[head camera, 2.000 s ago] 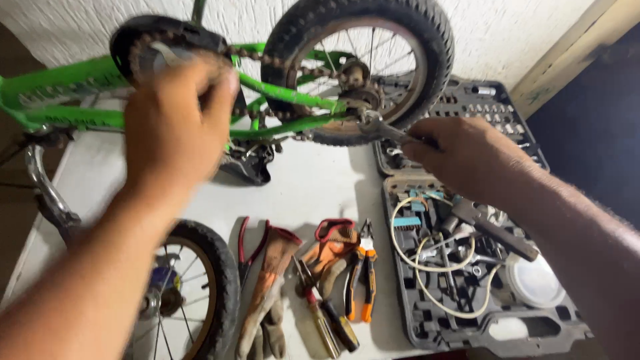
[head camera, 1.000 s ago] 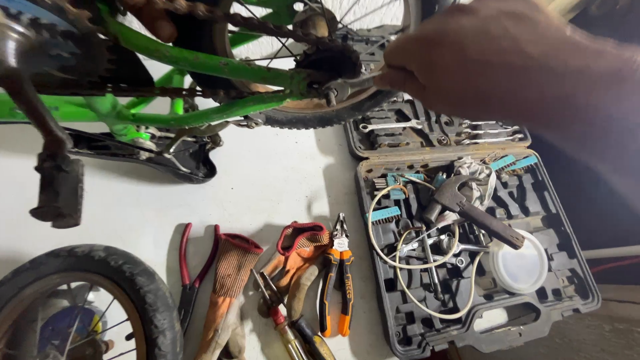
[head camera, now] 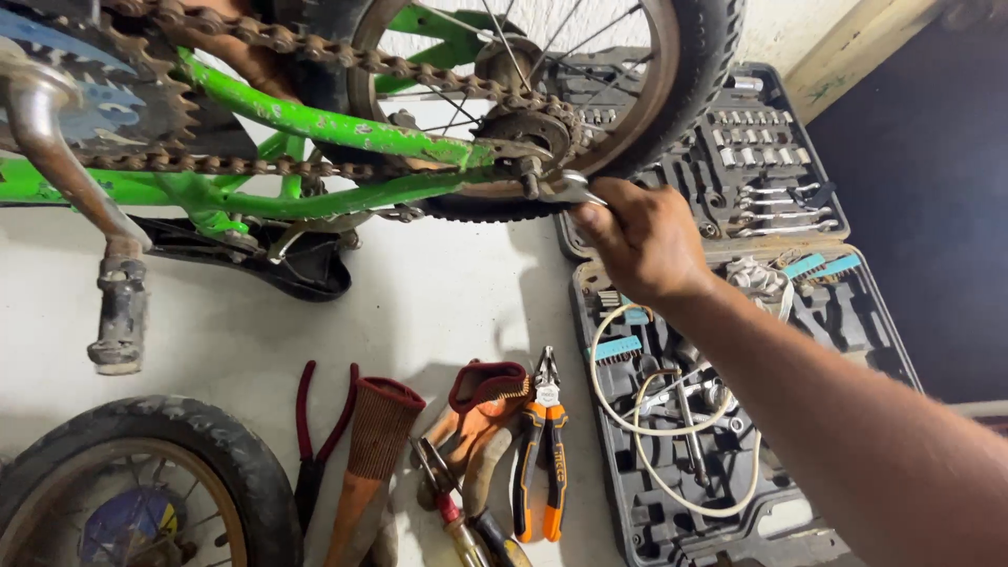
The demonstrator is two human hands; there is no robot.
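Observation:
A green bicycle frame (head camera: 331,134) lies upside down on a white table, its rear wheel (head camera: 693,79) up at the top. My right hand (head camera: 650,240) grips a metal wrench (head camera: 573,190), whose head is at the axle nut (head camera: 531,175). My left hand (head camera: 236,55) is partly hidden behind the rusty chain (head camera: 378,63) and the frame, near the tire; what its fingers do is hidden. The crank arm (head camera: 59,157) with its pedal (head camera: 120,315) hangs at the left. Below the frame is the black saddle (head camera: 291,268).
Another wheel (head camera: 260,488) is at the lower left. Pliers with orange and black handles (head camera: 539,465), red-handled pliers (head camera: 311,472), work gloves (head camera: 370,441) and screwdrivers (head camera: 457,520) lie on the table (head camera: 449,299). An open tool case (head camera: 606,472) holds sockets, wrenches and a pale cable (head camera: 642,429).
The view has moved closer to the rear axle. My left hand, over the chainring two seconds ago, is now behind the chain. My right hand stays at the axle with the wrench.

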